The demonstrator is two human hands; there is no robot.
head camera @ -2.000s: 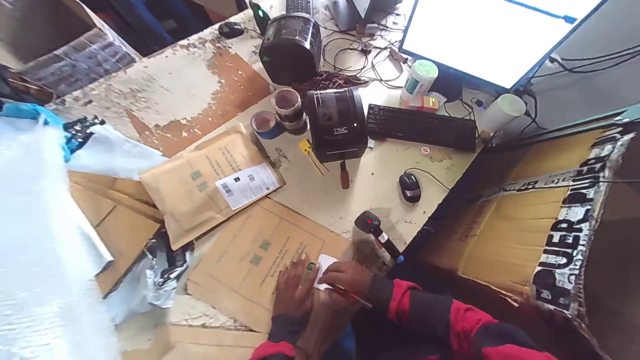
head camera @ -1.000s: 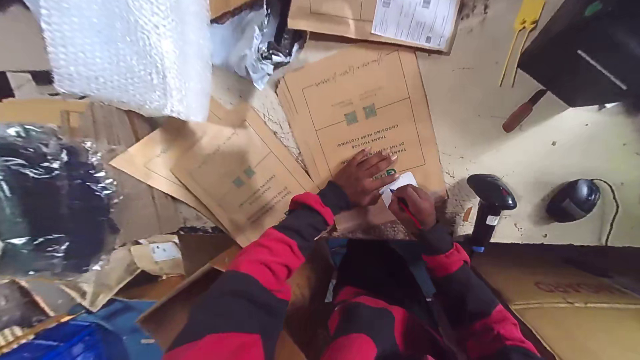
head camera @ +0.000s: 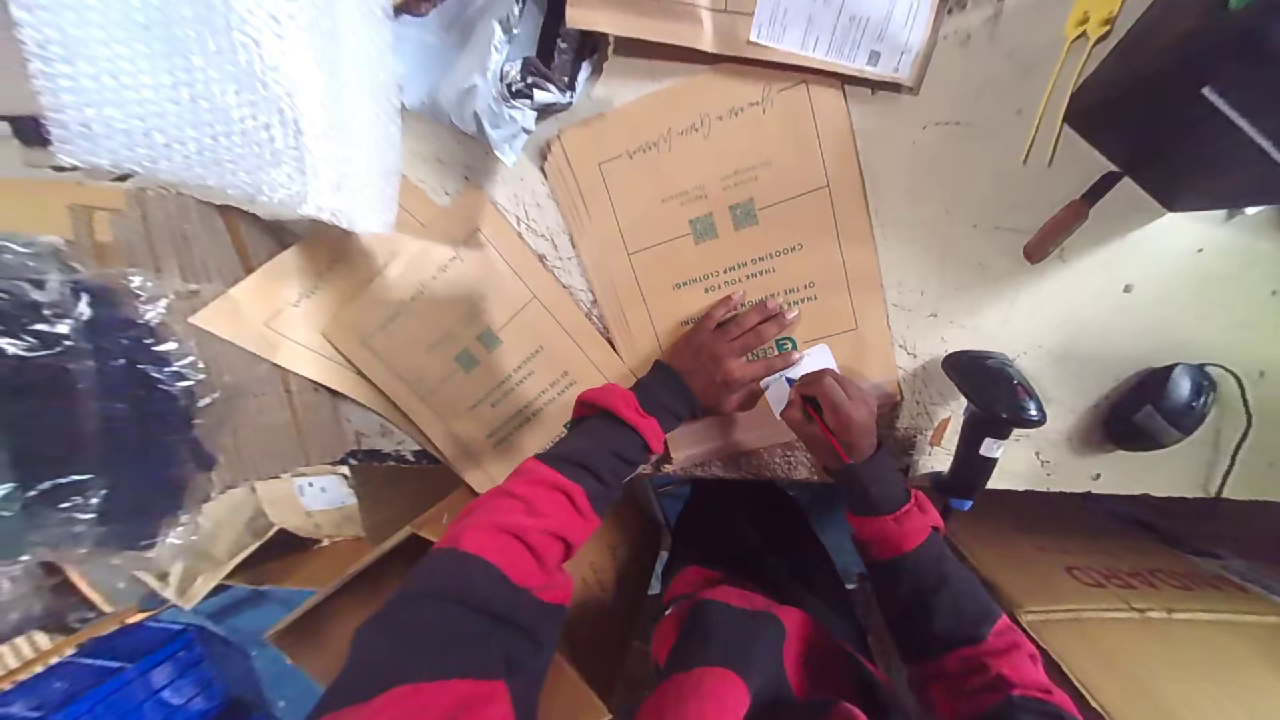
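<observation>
My left hand lies flat on the top brown paper mailer of a stack, its fingers spread beside a small white paper slip. In my right hand is a red pen, with its tip down at the slip. Printed writing and two square codes mark the mailer. Left of the stack, more brown paper mailers lie fanned out and overlapping.
A barcode scanner, a computer mouse and a wooden-handled tool lie to the right. Bubble wrap covers the upper left. Cardboard boxes and a blue crate stand below the table edge.
The view has swung down and closer since two seconds ago. Both hands remain at the white slip on the stack, with the pen still held in the right one.
</observation>
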